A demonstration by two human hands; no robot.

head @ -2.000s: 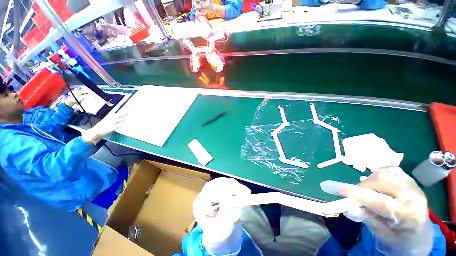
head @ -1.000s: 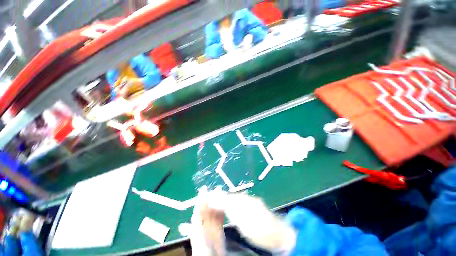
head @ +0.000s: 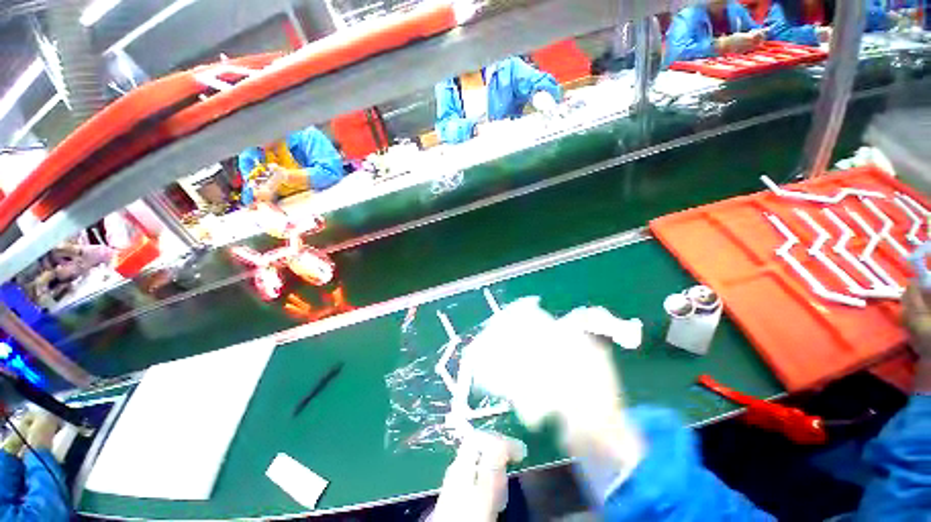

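Note:
My left hand (head: 478,471), in a white glove, is at the bench's front edge, closed on the near end of a bent white strip (head: 460,400) that points away over the clear film (head: 413,398). My right hand (head: 541,367), gloved and blurred, is above the bench right of the film. Its fingers are not clear, so its grip cannot be told. Another bent strip (head: 447,324) lies on the film, partly covered. A strip tip (head: 491,300) shows beyond my right hand. A crumpled white wipe (head: 609,325) shows partly behind that hand.
At right are a whitish container (head: 693,331) with round tops, an orange-red tray (head: 715,265) of strips and a red tool (head: 786,416). At left are a white board (head: 184,423), a white card (head: 297,479) and a dark stick (head: 319,388). People in blue sit opposite and alongside.
The view has swung right since the first frame. The held strip has turned from sideways to pointing away. My right hand has moved from beside my left hand to over the right-hand strip and wipe.

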